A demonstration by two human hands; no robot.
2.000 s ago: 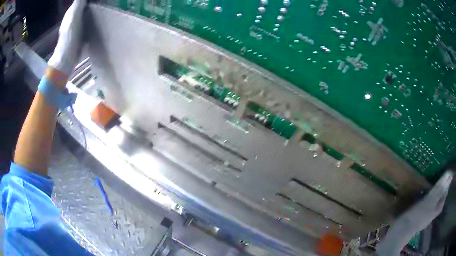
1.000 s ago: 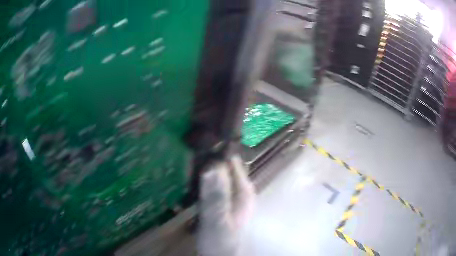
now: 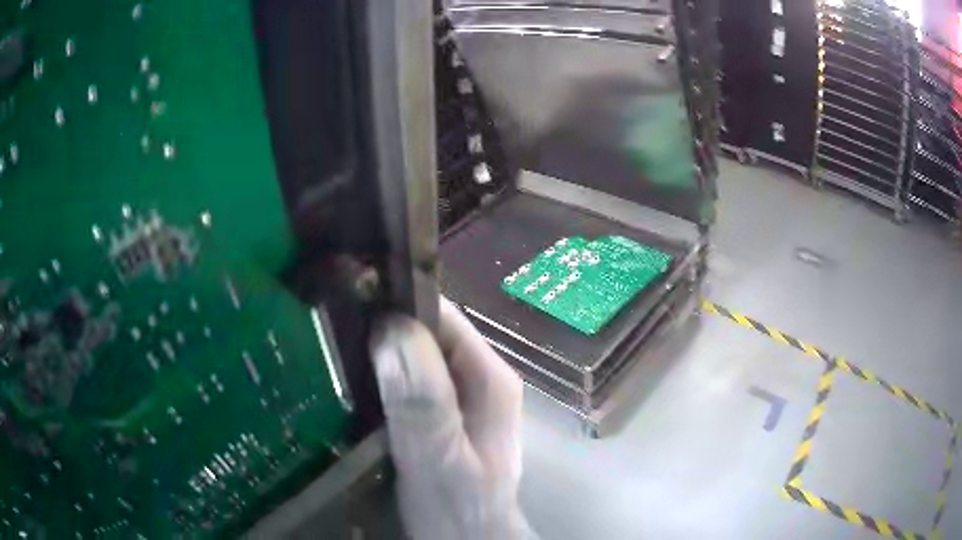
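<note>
A large green circuit board [image 3: 179, 211] fills the left side of the view, close to the camera, with silvery solder points facing me. It sits in a dark pallet frame [image 3: 396, 137] with a metal edge rail, tilted up steeply. My right hand [image 3: 448, 411], in a white glove, grips the frame's right edge near the lower corner, thumb on the near side. My left hand is not in view. The far part of the board and frame is cut off by the left picture edge.
A low metal cart [image 3: 591, 385] with a dark top stands beyond my hand, carrying another green board [image 3: 591, 280]. Wire racks [image 3: 860, 105] and dark panels [image 3: 765, 84] stand behind. Yellow-black tape [image 3: 812, 422] marks the grey floor at the right.
My view has swung from the whole pallet to its right edge and the floor. The framed board has shifted left, showing more of the cart. The left hand, seen earlier on the frame, is out of view.
</note>
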